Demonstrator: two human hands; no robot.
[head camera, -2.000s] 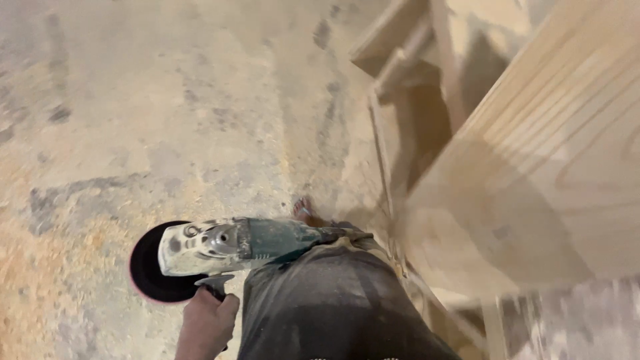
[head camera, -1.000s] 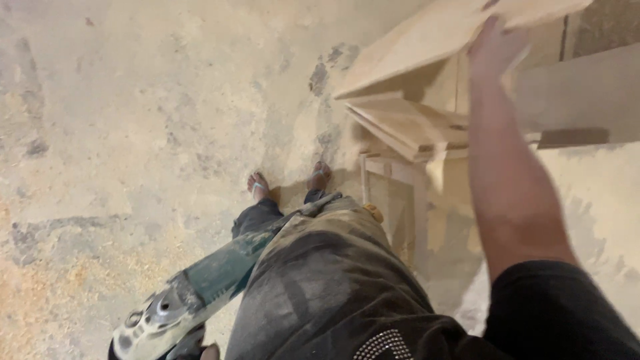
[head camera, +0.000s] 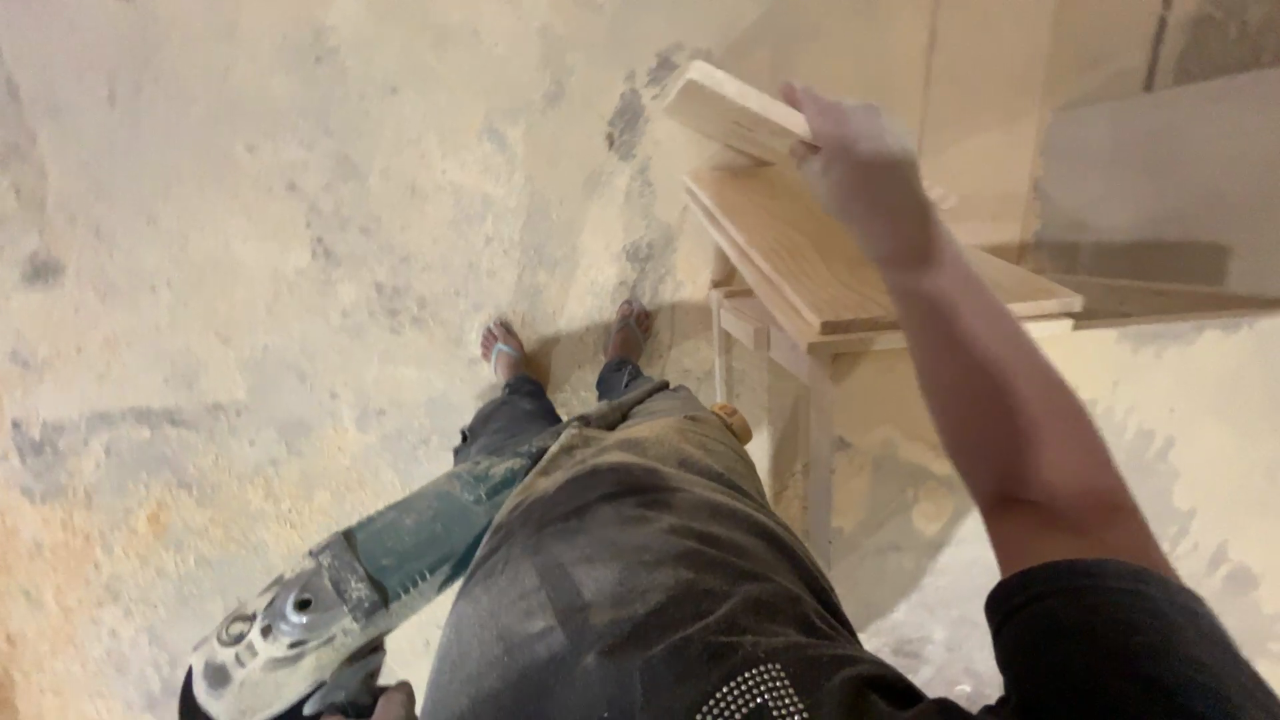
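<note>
At the lower left, my left hand (head camera: 395, 702) is closed round the side handle of a dusty teal angle grinder or polisher (head camera: 400, 560). Its body slants up against my dusty dark clothing, and only a sliver of its black disc shows at the bottom edge. My right hand (head camera: 865, 165), blurred, grips the end of a pale wooden board (head camera: 735, 112) at the upper right. Below that board and hand, stacked wooden panels (head camera: 810, 250) lie on a wooden stand (head camera: 820, 400); my forearm covers part of them.
My feet in flip-flops (head camera: 505, 350) stand on the dust-covered floor (head camera: 300, 250), left of the stand. A small orange-brown object (head camera: 732, 424) is by my clothing near the stand. A grey slab or panel (head camera: 1150, 180) is at the right.
A large board filled the right side at first; my right hand then came into view holding a board, and its visible part now looks much shorter. The grinder has swung lower beside me.
</note>
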